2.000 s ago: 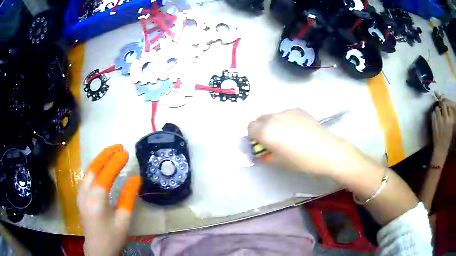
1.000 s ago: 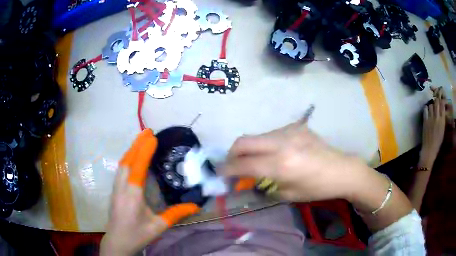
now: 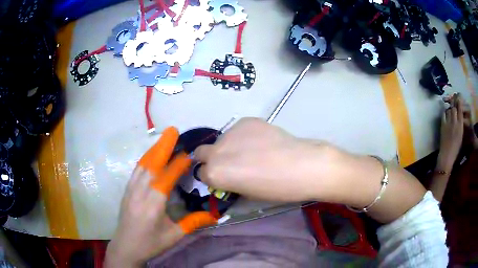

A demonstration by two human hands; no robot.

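A black housing lies near the table's front edge, with a white ring board inside it and a red lead ending in a white plug at its front. My left hand, with orange finger cots, holds the housing from the left, fingers at its rim and thumb at its front. My right hand covers the housing's right part. It holds a screwdriver, the shaft pointing away up and right, a bit of yellow-and-black handle showing under the palm. Its fingertips are hidden.
White ring boards with red leads are heaped at the back left. A black-faced ring board lies behind the housing. Dark housings pile at the left. Housings with white rings stand back right. Another person's hands are at the far right.
The ring board, blurred in my right hand one second ago, now sits in the housing. Two seconds ago my right hand was away to the right, and my left hand was beside the housing.
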